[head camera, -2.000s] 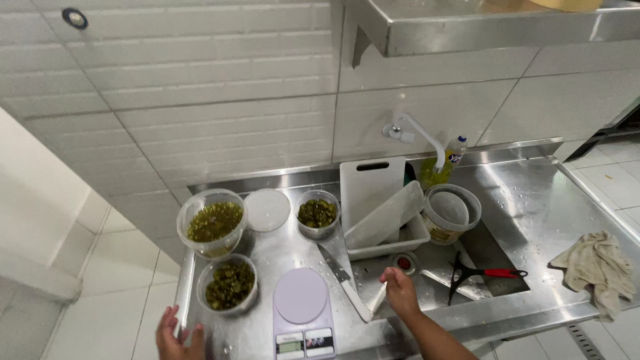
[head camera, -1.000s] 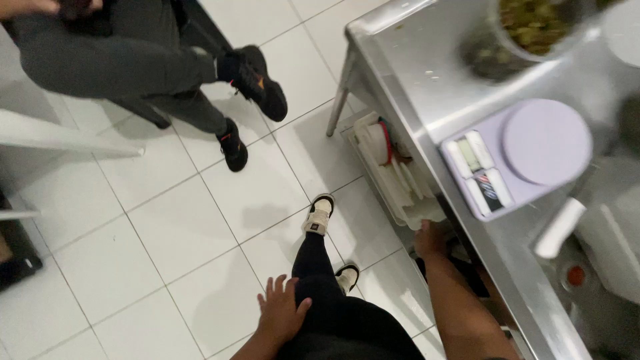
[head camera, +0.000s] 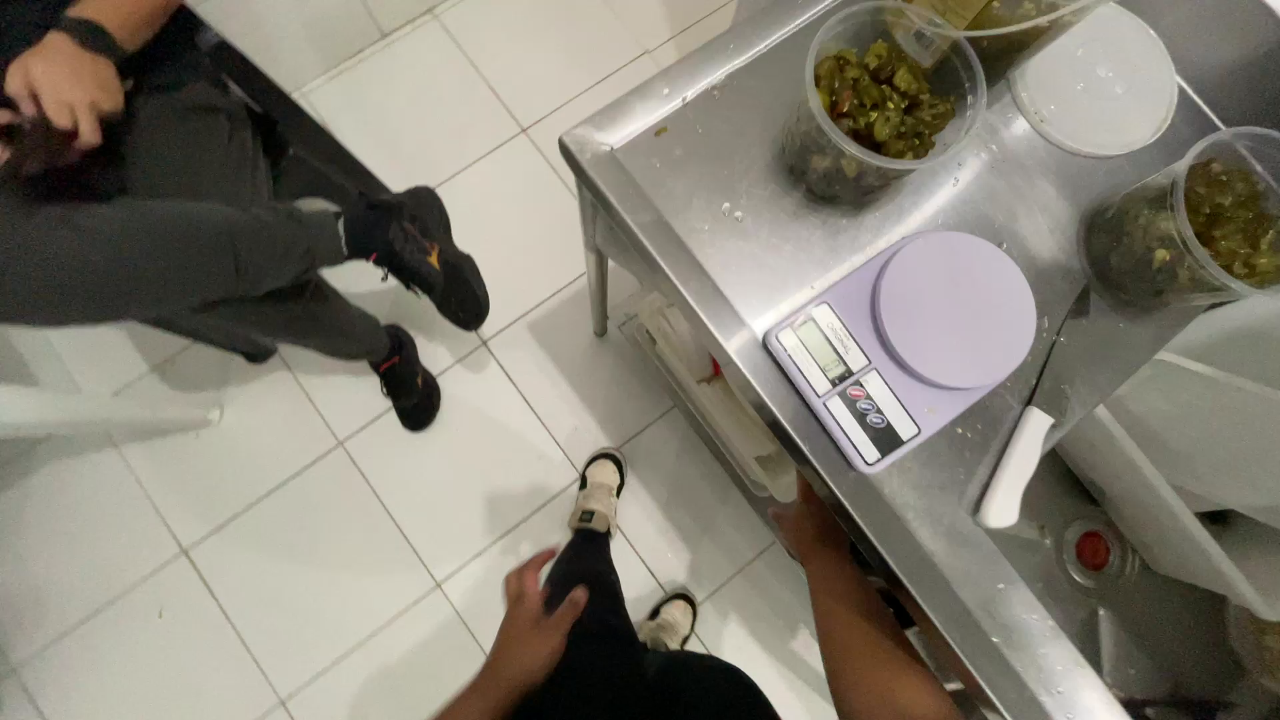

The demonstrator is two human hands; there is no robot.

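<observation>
My left hand [head camera: 540, 620] hangs over my dark trouser leg, fingers apart, holding nothing. My right hand [head camera: 808, 522] reaches under the steel counter's edge, beside a pale plastic tray [head camera: 715, 400] on the lower shelf; its fingers are partly hidden, so I cannot tell whether they grip it. Above on the counter [head camera: 700, 160] lies a lilac kitchen scale [head camera: 955, 310]. A clear tub of chopped green pickles [head camera: 885, 100] stands behind it, and a second such tub [head camera: 1235, 220] is at the right. A knife with a white handle [head camera: 1017, 468] rests beside the scale, its blade toward the second tub.
A seated person's crossed legs [head camera: 180, 250] and black shoes stretch in from the left, near a white furniture leg [head camera: 120, 412]. A round white lid [head camera: 1095, 80] lies at the back of the counter. The sink with its drain [head camera: 1092, 550] holds a white board [head camera: 1170, 500].
My view has swung down and left from the counter. My right hand, over the sink two seconds ago, is now below the counter edge. My left hand has moved from beside the counter to my leg.
</observation>
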